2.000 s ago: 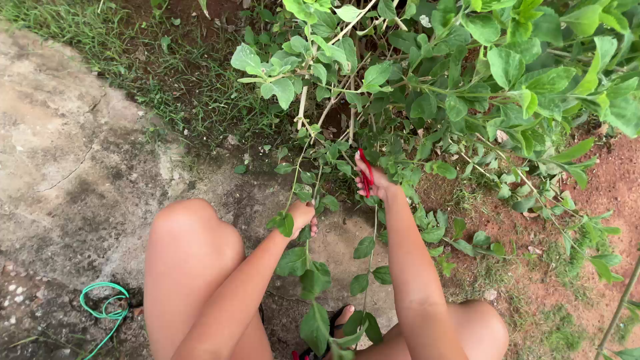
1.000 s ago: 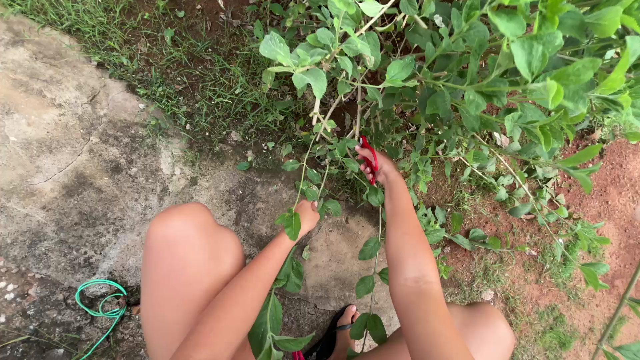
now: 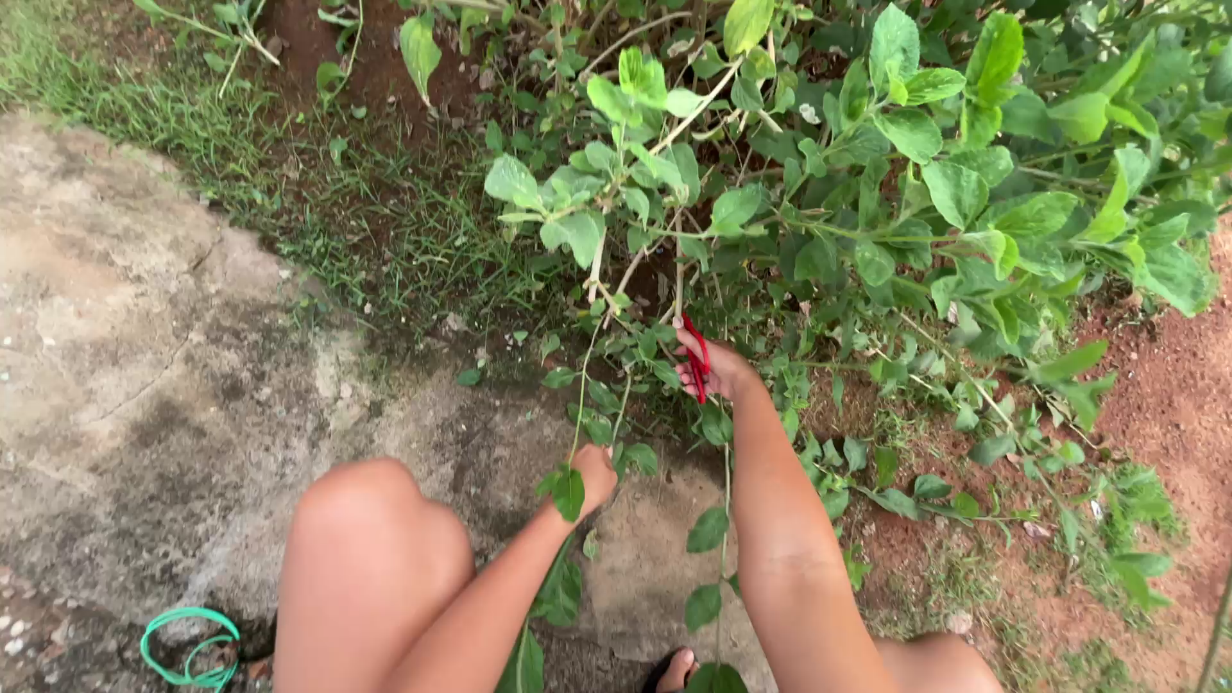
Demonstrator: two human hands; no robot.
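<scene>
My left hand (image 3: 592, 479) is closed around thin leafy stems (image 3: 580, 404) that hang from the shrub over the concrete. Red-handled pruning shears (image 3: 697, 361) are in my right hand (image 3: 710, 364), up against the lower branches of the green shrub (image 3: 866, 231). Leaves and the hand hide the blades, so whether they are around a branch cannot be told. Another leafy stem (image 3: 724, 539) hangs down beside my right forearm.
A coil of green cord (image 3: 190, 647) lies on the concrete slab (image 3: 115, 385) at lower left. Grass (image 3: 385, 231) edges the slab. Bare red soil (image 3: 1169, 385) lies at right. My sandaled foot (image 3: 674, 669) shows at the bottom.
My left hand has gone from an open-fingered hold on the stems to a closed one. The right hand stays by the lower branches with the red shears.
</scene>
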